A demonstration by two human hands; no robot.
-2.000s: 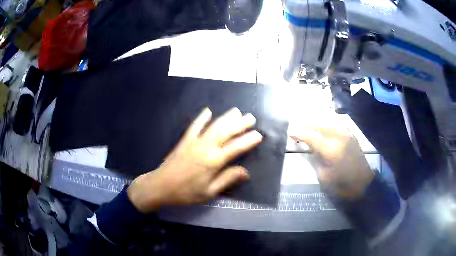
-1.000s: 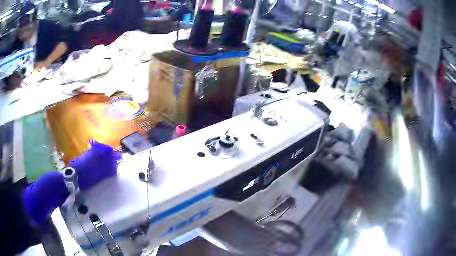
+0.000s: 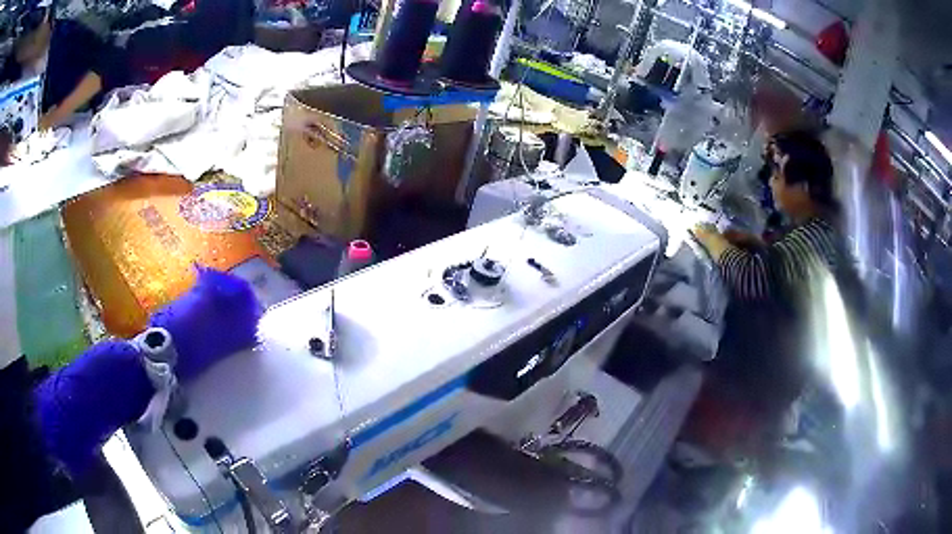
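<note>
Neither of my hands is in the picture. The white sewing machine head (image 3: 386,344) with a blue stripe runs from the lower left to the middle right. Its black control panel (image 3: 569,339) shows lit digits and a round dial. A purple fluffy cloth (image 3: 204,323) wraps the head's left end. Below the arm lies black fabric (image 3: 449,485), with dark looped scissors handles (image 3: 595,475) to its right. The needle area is out of view.
Behind the machine stand dark thread cones (image 3: 407,37), an open cardboard box (image 3: 334,156) and an orange-brown package (image 3: 136,245). White cloth (image 3: 251,115) is heaped at the back left. A person in striped sleeves (image 3: 772,261) sits at the right; another person's arm (image 3: 78,99) shows upper left.
The view has swung up and right from the table, and both hands have left the picture. Since one second ago, the striped-sleeved person has come clearly into view.
</note>
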